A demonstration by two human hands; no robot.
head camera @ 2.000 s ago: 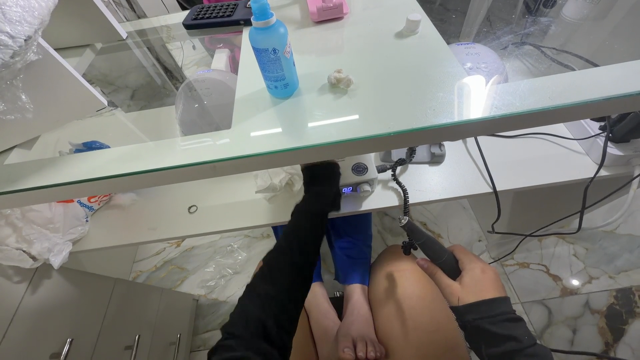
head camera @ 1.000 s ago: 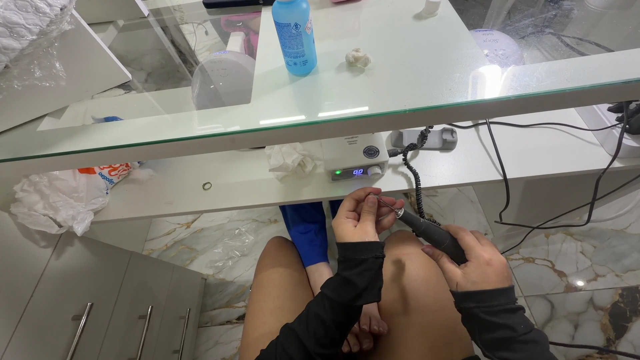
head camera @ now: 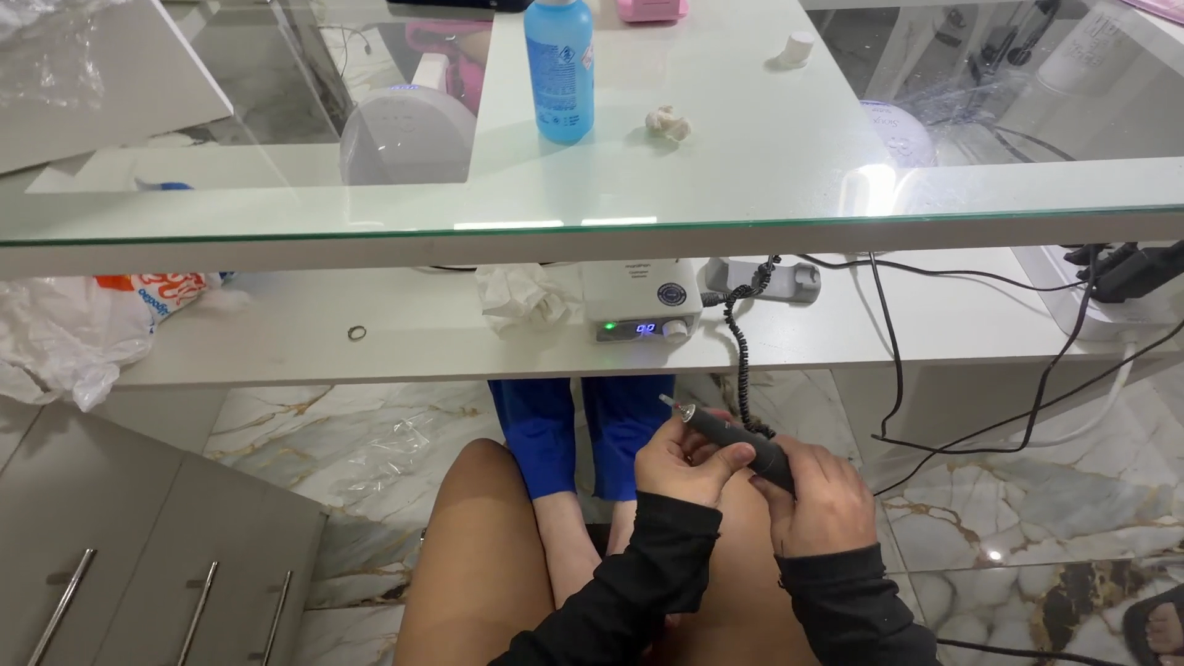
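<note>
Both my hands are on a dark grey electric nail drill handpiece (head camera: 740,444), held above my lap with its bit pointing up and left. My left hand (head camera: 689,462) grips the front end near the metal collar, thumb on top. My right hand (head camera: 823,490) holds the rear end. A black coiled cord runs from the handpiece up to the white drill control unit (head camera: 638,301) on the lower shelf, whose display is lit and reads zeros. Right of the unit lies a grey handpiece cradle (head camera: 772,280); crumpled tissue (head camera: 520,296) lies on its left.
A glass-topped table edge (head camera: 592,240) spans above the shelf. On the table stand a blue bottle (head camera: 561,74), a cotton wad (head camera: 668,124) and a white cap (head camera: 795,48). A plastic bag (head camera: 74,333) and a ring (head camera: 357,333) are on the shelf. Black cables (head camera: 971,450) hang at right.
My left hand has come down from the control unit to the handpiece, first at its tip and now around its front end. My right hand still holds the rear end.
</note>
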